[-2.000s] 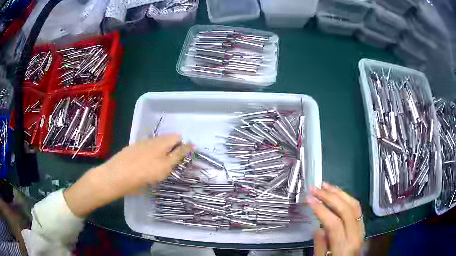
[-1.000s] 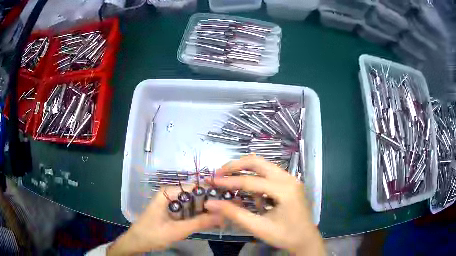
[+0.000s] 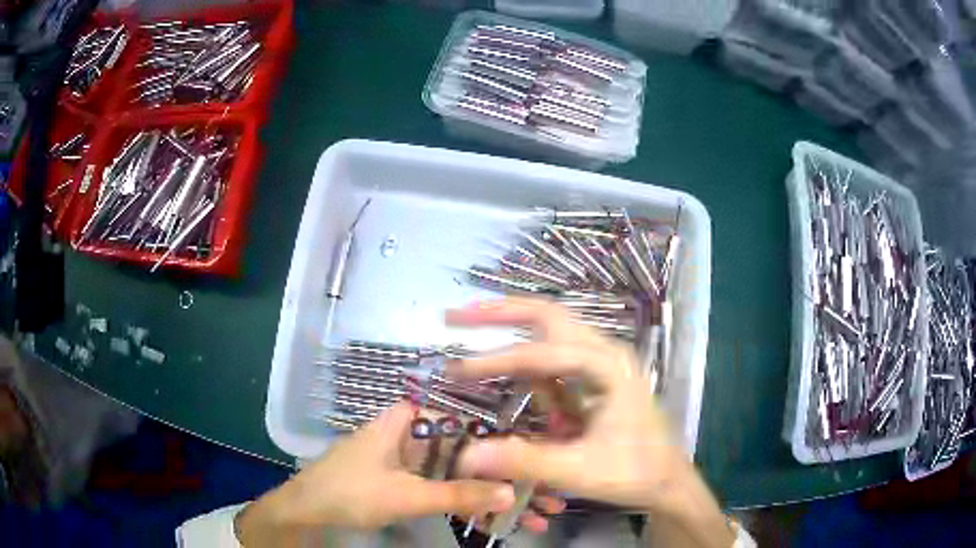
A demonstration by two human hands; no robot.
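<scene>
My left hand [image 3: 359, 476] is low in front of the white sorting tray [image 3: 300, 321], closed around a few silver cylindrical motors [image 3: 450, 430] whose round ends face up. My right hand [image 3: 583, 428] is against it at the right, blurred, with fingers over the same bunch and more motors in its palm. The hands touch each other above the tray's near edge. Rows of loose motors lie in the tray at left, and a fanned pile [image 3: 583, 252] lies at the right. One motor [image 3: 341, 264] stands apart near the left wall.
A clear packing box [image 3: 535, 80] with rows of motors sits beyond the tray. A red divided bin [image 3: 248, 161] is at left, with white scraps [image 3: 118, 340] below it. A side tray [image 3: 797, 310] heaped with motors is at right. Translucent boxes [image 3: 669, 24] stand at the rear.
Both hands came together from opposite sides of the tray and hold a bunch of motors. Since one second ago they have moved closer together. The view has shifted and tilted.
</scene>
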